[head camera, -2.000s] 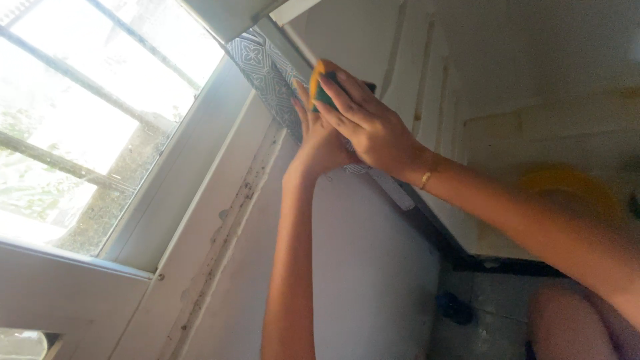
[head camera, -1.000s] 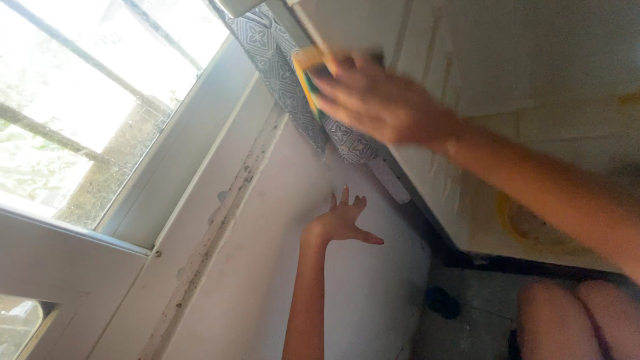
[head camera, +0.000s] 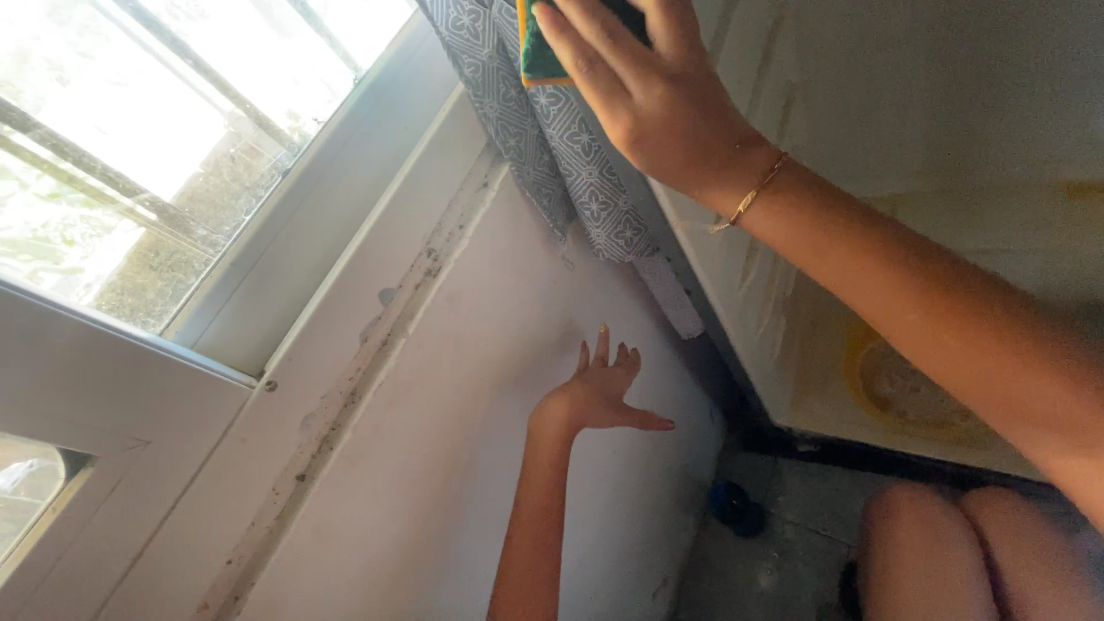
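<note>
My right hand, with a thin gold bracelet at the wrist, holds a green and yellow scouring sponge at the top edge of the head view. The sponge lies over a grey patterned curtain, beside the edge of a pale, stained panel. Lower down, my left hand is held with its fingers spread and nothing in it, in front of the white wall. Whether its palm touches the wall I cannot tell.
A window with bars and its pale frame fill the upper left. A dirt-marked ledge runs diagonally below it. At the lower right are a yellow round thing, a dark blue object on the tiled floor and my bare knees.
Two seconds ago both hands were together at the sponge; my left hand has since come away and down. My right hand keeps the sponge, now higher in view.
</note>
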